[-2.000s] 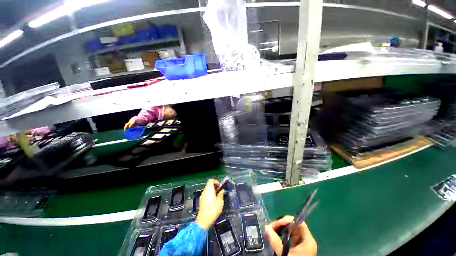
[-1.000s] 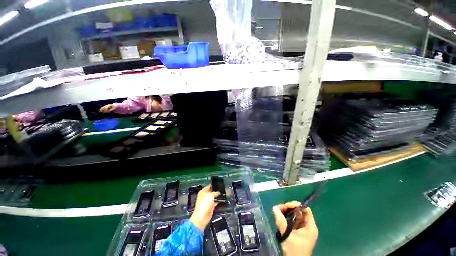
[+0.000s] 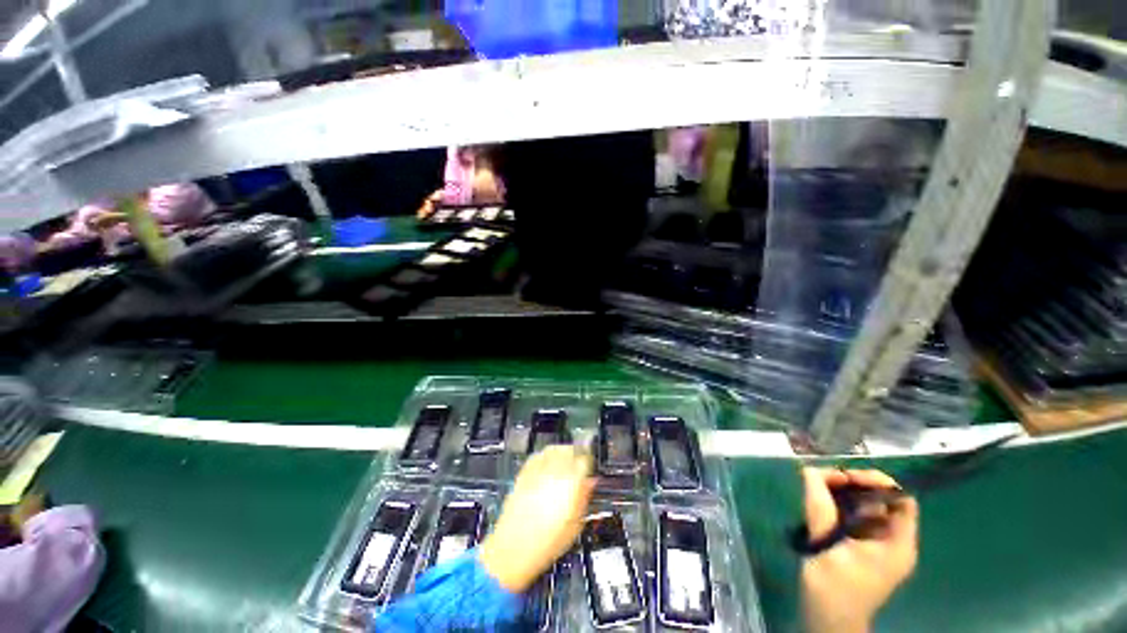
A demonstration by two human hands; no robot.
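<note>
A clear plastic tray (image 3: 476,488) lies on the green bench, with black phones in two rows. A back-row phone (image 3: 618,439) lies in its pocket just right of my left hand's fingertips. My left hand (image 3: 544,507), in a blue sleeve, is over the middle of the tray and partly hides front-row and back-row phones. Its fingers are bent and blurred; I cannot tell whether they hold anything. My right hand (image 3: 865,538) is right of the tray, closed around the dark handles of the scissors (image 3: 863,509). The blades are blurred.
A white post (image 3: 927,247) rises behind my right hand to a white shelf (image 3: 408,118) with a blue bin (image 3: 531,25). Stacked trays (image 3: 717,334) lie behind the bench edge. A pink sleeve (image 3: 50,569) is at the left edge.
The view has swung left and down. The phone held by my left fingers is now in its pocket, and that hand has moved slightly left of it. My right hand still holds the scissors.
</note>
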